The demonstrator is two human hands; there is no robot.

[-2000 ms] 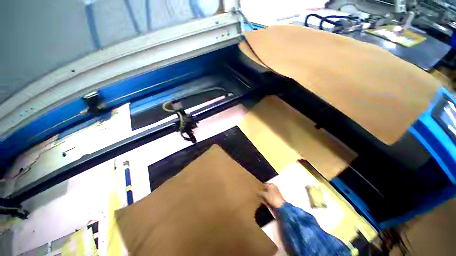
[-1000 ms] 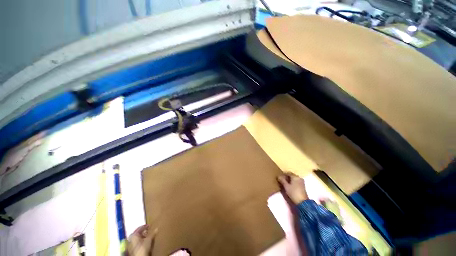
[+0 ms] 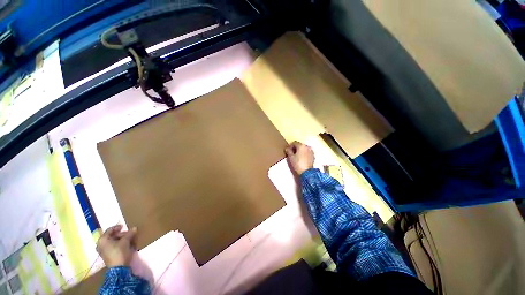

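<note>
A brown panel (image 3: 196, 167) with notched lower corners lies flat on the pink-white board (image 3: 216, 265). My right hand (image 3: 300, 158) is at its right edge, fingertips pinching the corner above the right notch. My left hand (image 3: 117, 244) is at its lower left corner, thumb and fingers at the edge; whether they grip it or only touch it is hard to tell. The black laser head (image 3: 154, 78) is just above the panel's upper edge. The dark work opening is covered by the panel except for a thin dark line along the upper edge.
A tan folded sheet (image 3: 316, 92) lies to the panel's right. A blue taped strip (image 3: 79, 187) lies to its left. The black gantry beam (image 3: 75, 109) crosses behind. Large tan panels (image 3: 455, 57) drape over the machine's right side. A brown panel stack (image 3: 478, 248) is at lower right.
The panel has gone from covering the dark opening partly to lying flat over it. My left hand has come into view at its lower left corner. The camera view has shifted down and closer.
</note>
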